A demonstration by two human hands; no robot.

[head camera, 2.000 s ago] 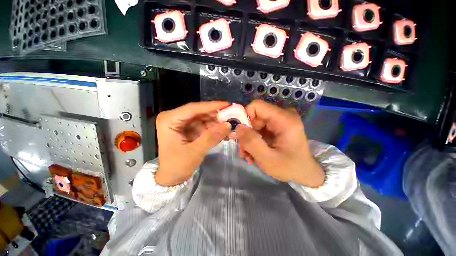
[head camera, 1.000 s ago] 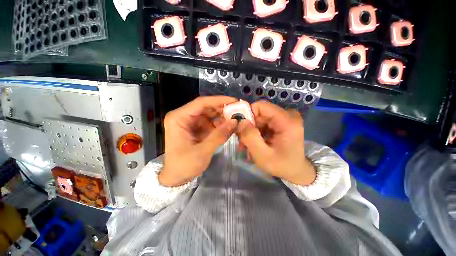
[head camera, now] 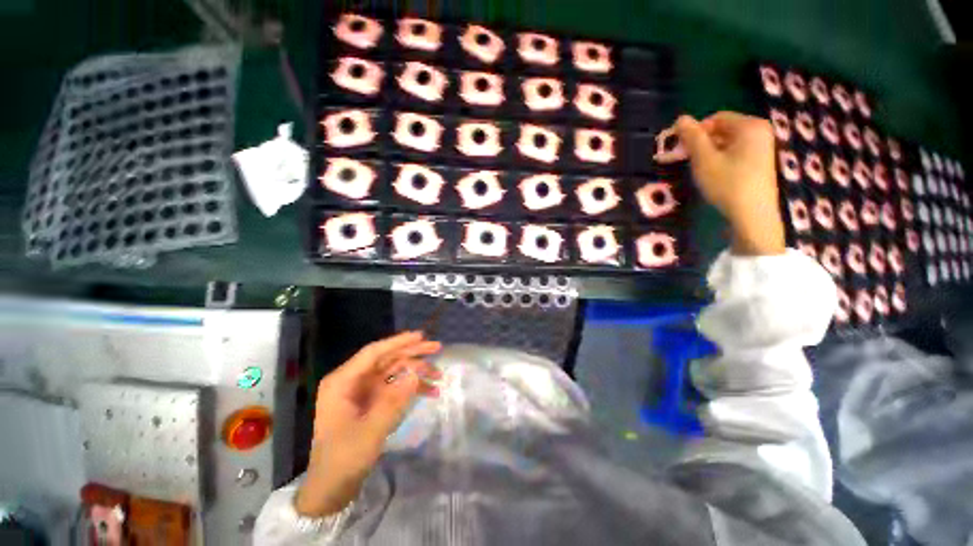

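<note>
My right hand [head camera: 736, 171] pinches a white, pink-edged housing [head camera: 670, 147] over the right column of the black parts tray [head camera: 312, 251]. The pocket under it is mostly hidden by the housing and fingers. My left hand [head camera: 373, 411] is in front of my smock, fingers apart and slightly curled. It shows no clear part in it, though its fingertips are blurred. Housings with dark round centres sit in rows in the tray. The clear insert blister tray [head camera: 485, 320] lies below the tray's near edge, with dark rounds in its upper rows.
Spare blister sheets [head camera: 144, 160] and a white crumpled wipe [head camera: 273, 171] lie left of the tray. The machine, with its red-orange stop button [head camera: 248, 429] and orange-brown fixture nest [head camera: 149, 520], is at lower left. More filled trays [head camera: 843, 203] and a person's sleeve [head camera: 907, 427] are at right.
My hands have parted. My right hand has moved up and right to the tray with the housing; my left has moved down and left. The view now shows much more of the bench.
</note>
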